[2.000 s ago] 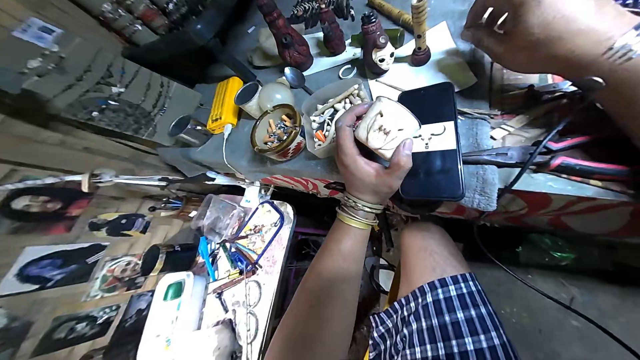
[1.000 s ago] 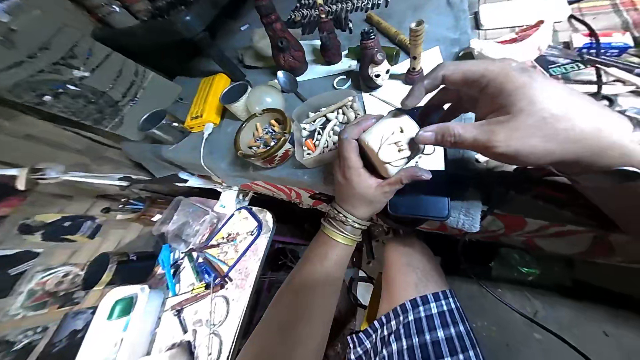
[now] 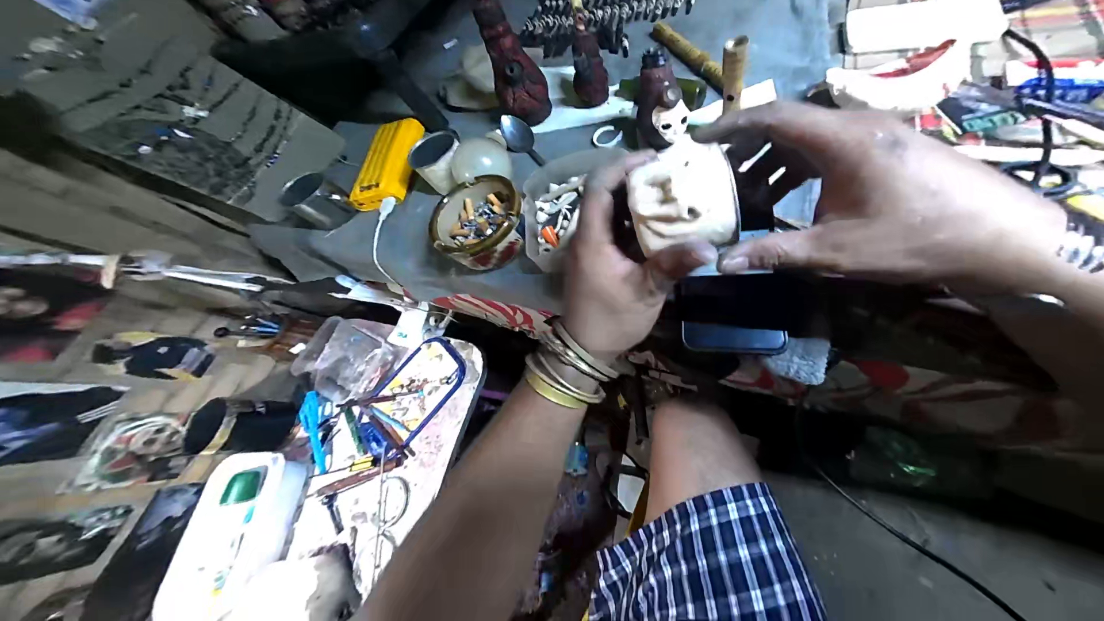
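Observation:
A cream-coloured carved piece with face-like relief (image 3: 681,197) is held up over the table edge by my left hand (image 3: 614,259), its fingers and thumb around the left side and underside. My right hand (image 3: 871,194) is on the right of the piece, fingers spread and curved; its thumb is close to the lower right corner, and whether it touches cannot be told. Beneath the hands lies a dark smartphone (image 3: 733,315), partly in shadow. Left of the piece stands a clear plastic tub (image 3: 539,185) with small white pieces and an orange one.
A round ashtray (image 3: 477,222) full of cigarette butts stands beside a yellow power bank (image 3: 386,164) with a white cable. Behind are a spoon (image 3: 519,136), dark red carved figures (image 3: 517,82) and a small skull carving (image 3: 669,121). A lower side table (image 3: 444,414) holds pens and a blue-framed coping saw.
My right hand has come from the upper right to the carved piece. The left hand still holds the piece, now tilted differently.

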